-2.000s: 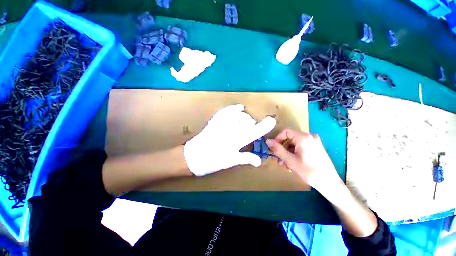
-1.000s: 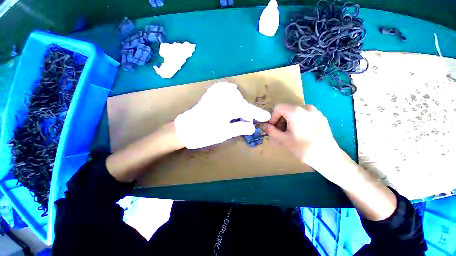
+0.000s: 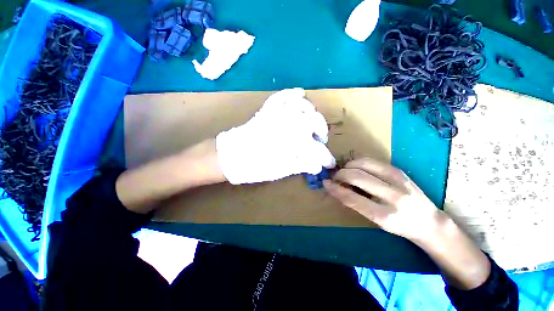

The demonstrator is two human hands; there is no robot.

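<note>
My left hand (image 3: 273, 143), in a white glove, and my bare right hand (image 3: 389, 194) meet over the right part of a tan cardboard pad (image 3: 182, 121). Between their fingertips is a small blue-grey moulded piece (image 3: 316, 180), held by both hands. Its upper part is hidden by the glove. Whether a black strap is on it cannot be told. A tangled heap of black rubber loops (image 3: 428, 58) lies beyond the pad's right corner.
A blue bin (image 3: 91, 115) of black strips stands at the left. Several blue-grey pieces (image 3: 176, 39) are piled at the upper left beside a white crumpled wipe (image 3: 225, 51). A white bottle (image 3: 364, 19) stands at the back. A paler specked board (image 3: 504, 176) and a dark scrap (image 3: 510, 65) are at the right.
The view has shifted and turned. My fingers have closed in around the piece, which shows less than before. My right hand's fingers are more stretched out and flatter.
</note>
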